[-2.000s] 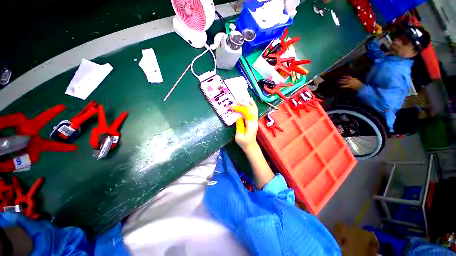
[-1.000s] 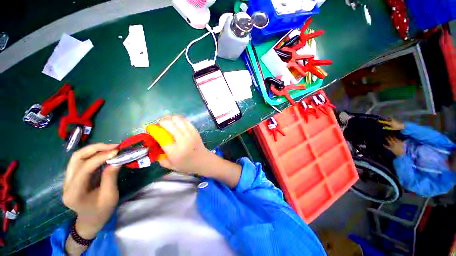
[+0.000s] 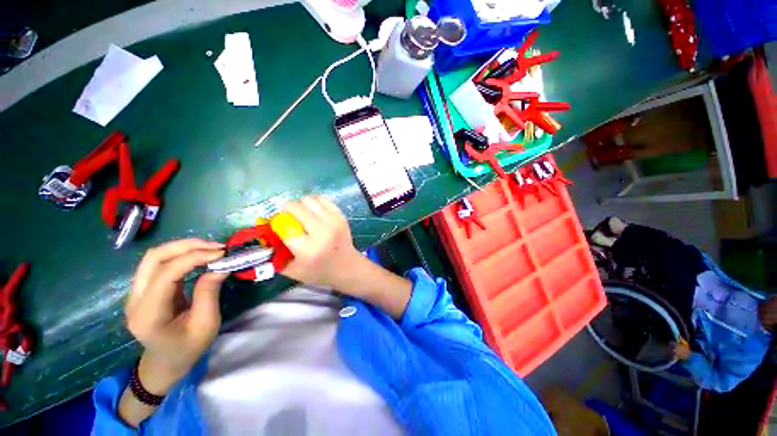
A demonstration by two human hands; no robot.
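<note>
My left hand (image 3: 175, 302), with a dark beaded bracelet at the wrist, pinches one end of a thin silvery watch unit (image 3: 240, 260). My right hand (image 3: 317, 243), with yellow finger cots, is closed around a red spring clamp (image 3: 266, 241). The clamp's jaws are at the unit's right part; a small white label shows there. Whether the jaws press on the unit is hard to tell. Two more red clamps with units, one here (image 3: 128, 200), lie on the green bench to the left.
A smartphone (image 3: 375, 162) with a white cable lies ahead, beside a dispensing bottle (image 3: 402, 64). A green basket (image 3: 456, 153) holds red clamps. A red compartment tray (image 3: 532, 272) is at the right, below the bench edge. Beyond it a person sits by a wheel (image 3: 677, 319).
Two seconds ago my right hand was at the phone. Since one second ago both hands have shifted slightly right with the clamp and unit. The person at the right has moved lower in view.
</note>
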